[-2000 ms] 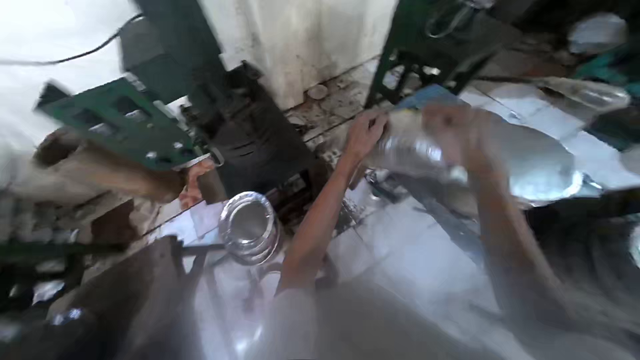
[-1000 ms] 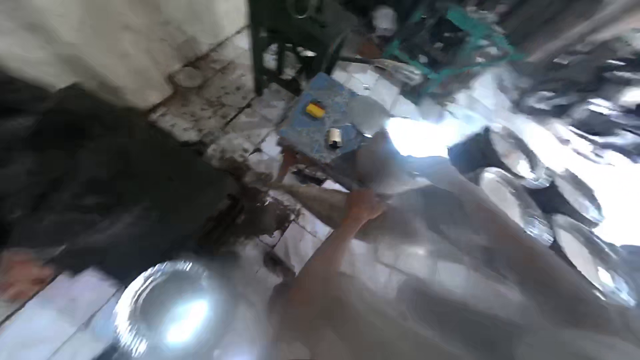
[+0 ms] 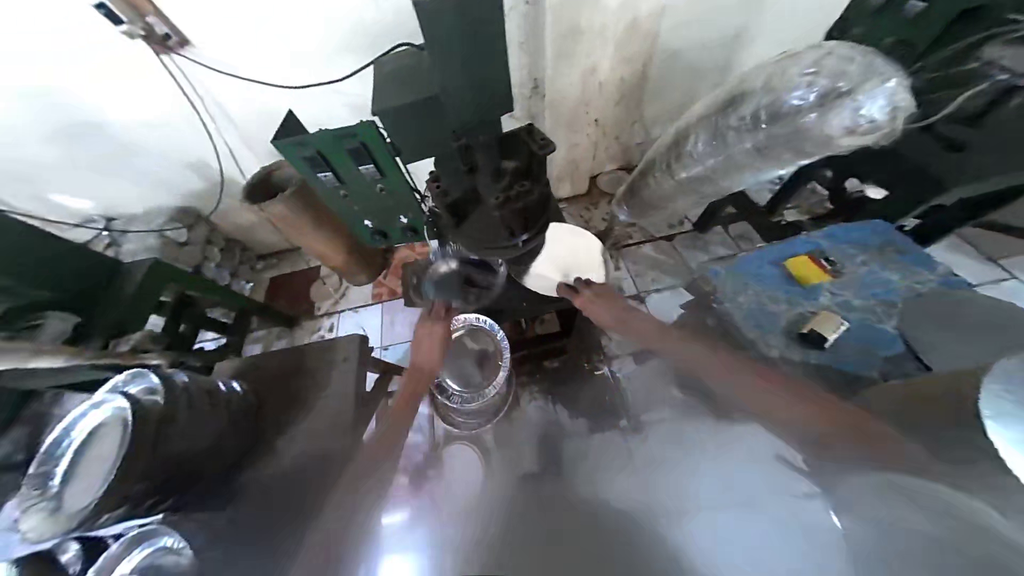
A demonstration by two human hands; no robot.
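Observation:
Near the middle of the view, my right hand (image 3: pixel 588 298) grips the lower edge of a pale round sheet (image 3: pixel 566 260), held flat beside a dark press machine (image 3: pixel 496 200). To its left, my left hand (image 3: pixel 434 332) has its fingers at a blurred, shiny round piece (image 3: pixel 462 280), which looks like a formed plate; it is in front of the machine. Just below that hand stands a stack of silver foil plates (image 3: pixel 474 360) with crimped rims.
A green control box (image 3: pixel 356 184) and a brown tube (image 3: pixel 312 224) stand left of the machine. Plastic-wrapped stock (image 3: pixel 768 120) leans at the right, above a worn blue surface (image 3: pixel 832 296) with a yellow item (image 3: pixel 808 270). Foil plate stacks (image 3: pixel 88 456) lie lower left.
The view has swung back left to the machine. My right hand now has a pale round sheet, and my left hand is at a shiny piece above the plate stack.

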